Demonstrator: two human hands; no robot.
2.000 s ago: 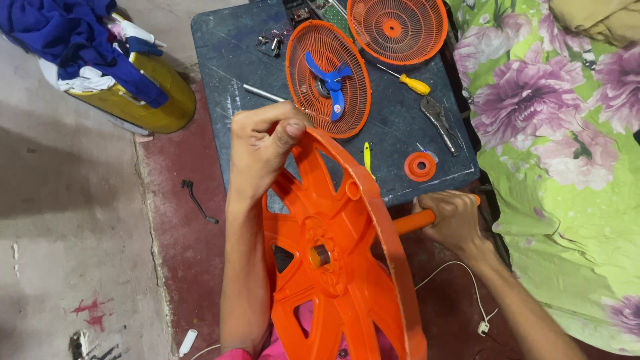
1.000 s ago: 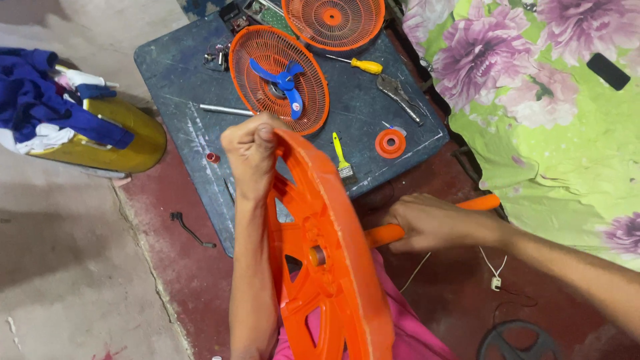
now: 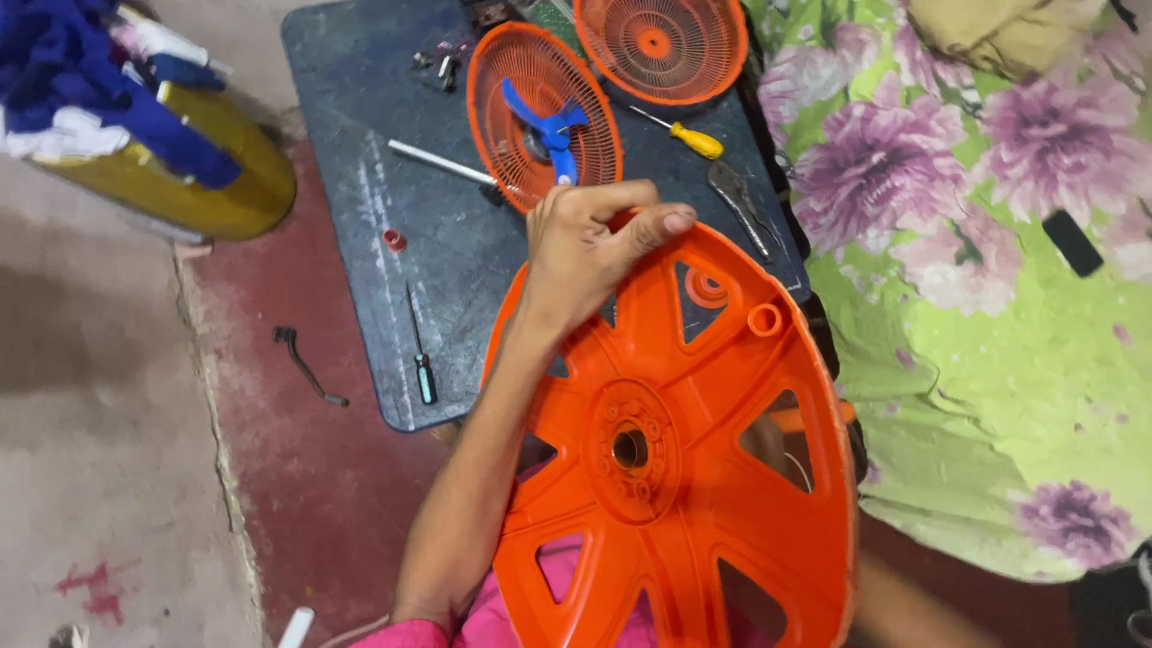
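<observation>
My left hand (image 3: 598,238) grips the upper rim of a large round orange plastic fan base (image 3: 693,486), its spoked face and central hole turned to the camera. My right hand (image 3: 765,441) is behind the base, mostly hidden; a bit of it shows through a cutout, beside an orange tube (image 3: 801,418). Beyond the base, on the dark table (image 3: 351,180), an orange fan grille (image 3: 490,99) holds blue fan blades (image 3: 556,126). A second orange grille (image 3: 702,54) lies to its right. A small orange ring (image 3: 706,288) shows through another cutout.
On the table are a metal rod (image 3: 441,163), a yellow-handled screwdriver (image 3: 696,141), locking pliers (image 3: 740,205), a dark-handled screwdriver (image 3: 425,378) and a red cap (image 3: 394,239). A yellow bin (image 3: 234,180) of clothes stands left. Floral cloth (image 3: 972,360) with a black phone-like object (image 3: 1072,243) lies right.
The fan base has turned from nearly edge-on to face the camera, with my left hand still on its rim. My right hand, plainly seen on the orange tube before, is now mostly behind the base.
</observation>
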